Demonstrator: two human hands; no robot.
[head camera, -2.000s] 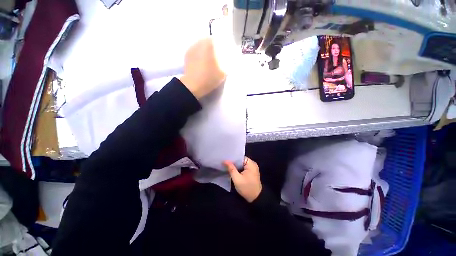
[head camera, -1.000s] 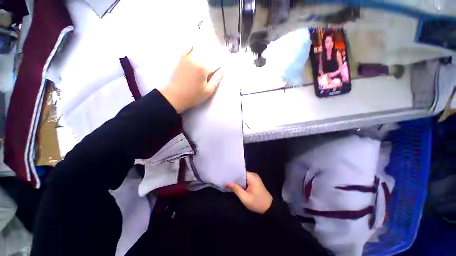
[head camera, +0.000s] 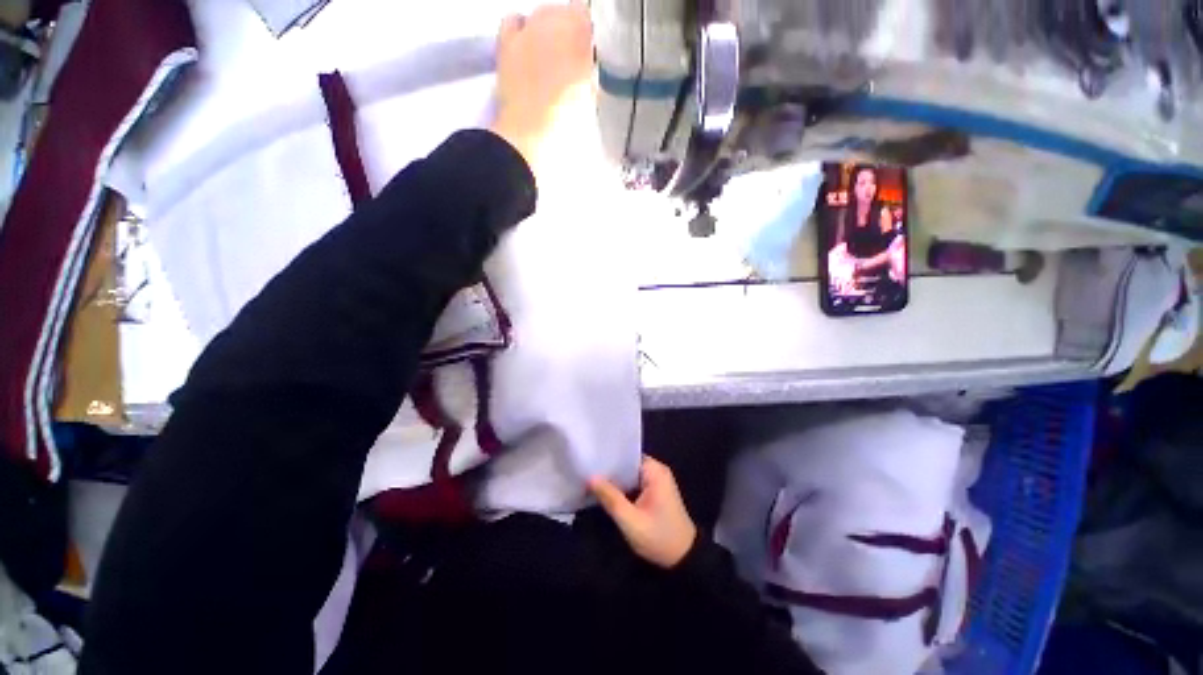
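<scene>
A white panel (head camera: 567, 330) with maroon strips lies on the sewing table and hangs over its front edge to the lap. My left hand (head camera: 544, 59) lies on the panel at the top, left of the sewing machine head (head camera: 844, 92); its fingertips are near the frame's upper edge. My right hand (head camera: 649, 512) pinches the panel's lower right corner, below the table edge, thumb on top. The needle area is washed out by the lamp. A maroon strip (head camera: 346, 139) crosses the cloth left of my left forearm.
A lit smartphone (head camera: 864, 240) and a dark maroon-handled tool (head camera: 970, 257) lie right of the needle. A blue basket (head camera: 1036, 514) at lower right stands by a white and maroon bundle (head camera: 858, 528). A striped maroon piece (head camera: 79, 198) lies at far left over brown card (head camera: 92, 356).
My left hand has moved up and away along the panel. My right hand still holds the corner. The view has shifted, so the machine head and phone sit lower than one second ago.
</scene>
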